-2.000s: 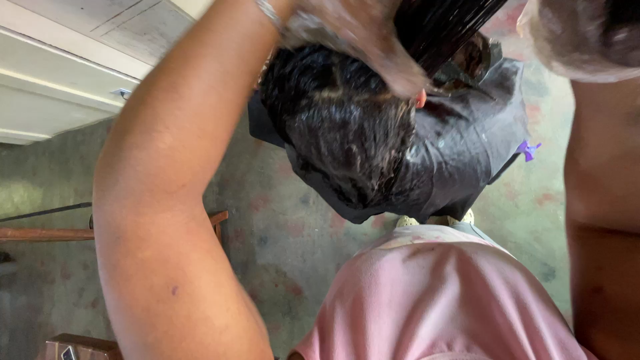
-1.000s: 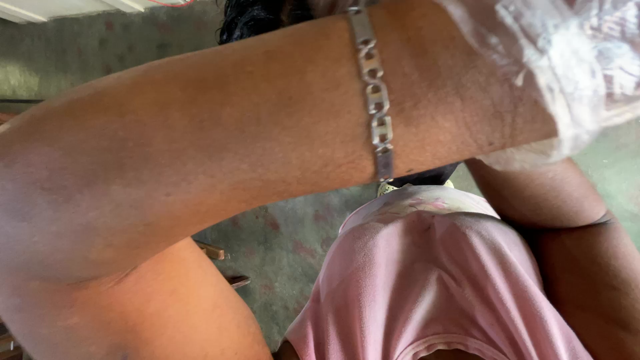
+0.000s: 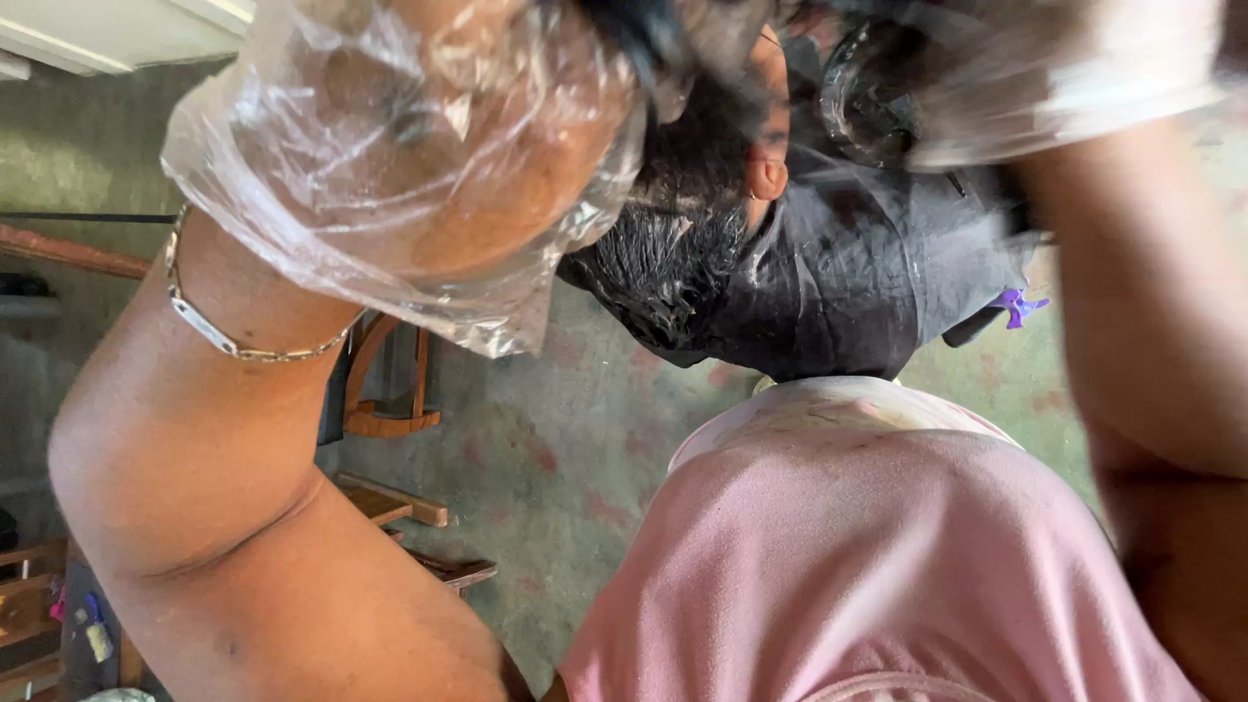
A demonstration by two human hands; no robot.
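My left hand, in a clear plastic glove, is raised at the upper left beside a seated person's head; a dark strand shows near its fingers, which are partly cut off by the frame. My right hand, also in a plastic glove, is a blur at the upper right, over the person's far side; its fingers cannot be made out. Between them is the person's wet, coated black hair, with an ear showing. A black cape covers the shoulders. A chain bracelet circles my left wrist.
A purple clip is by the cape's right edge. Wooden furniture stands at the left on the stained floor. A pale panelled surface is at the upper left. My pink shirt fills the lower middle.
My left arm, which crossed the view a second ago, has drawn back to the left. The person's hair, ear and cape are in sight again.
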